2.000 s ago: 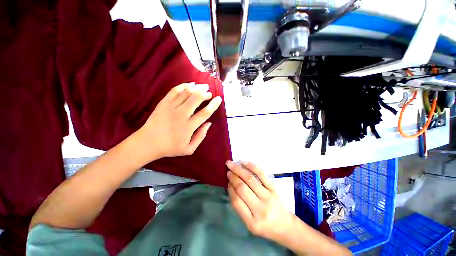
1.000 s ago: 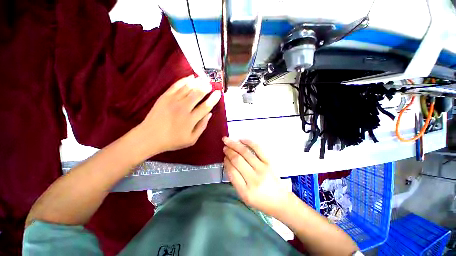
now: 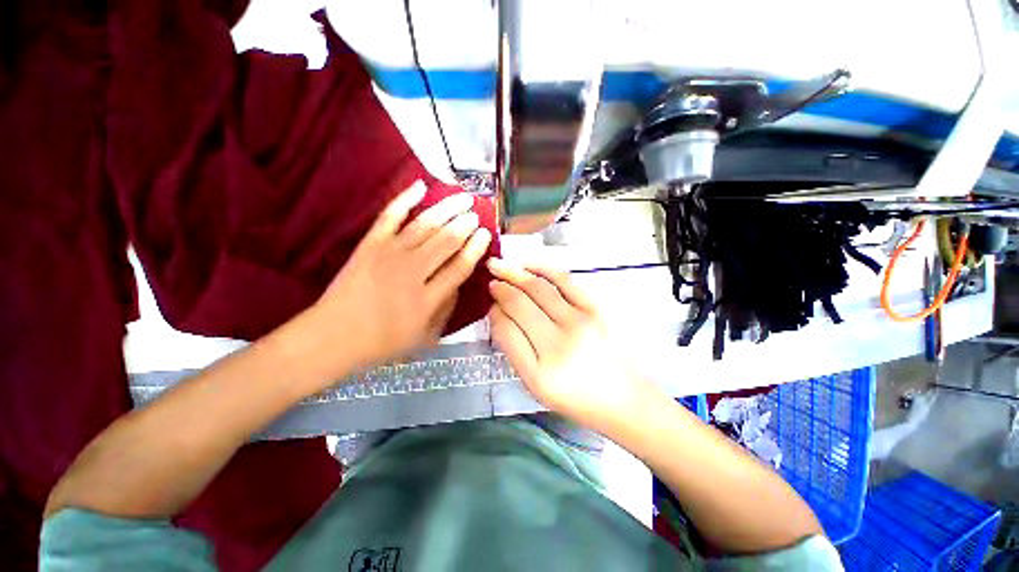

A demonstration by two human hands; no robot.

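A dark red knit fabric panel [image 3: 302, 168] lies on the white machine table, its right edge at the needle area [image 3: 478, 181] of the sewing machine [image 3: 670, 39]. My left hand [image 3: 397, 274] lies flat on the panel with fingers spread, just below the needle area. My right hand [image 3: 559, 330] has its fingertips at the panel's right edge, close to my left fingers. It seems to pinch the edge between thumb and fingers; the thumb is hidden.
Black strips [image 3: 771, 263] hang right of the needle area. An orange loop [image 3: 888, 285] is at the table's right end. A ruler tape [image 3: 413, 378] runs along the front edge. Blue baskets [image 3: 821, 441] stand below right. A dark red heap [image 3: 56, 279] fills the left side.
The fabric has fed up toward the needle, so its lower edge is higher and more ruler tape shows. My right hand has moved up along the edge toward my left hand, which stays on the cloth.
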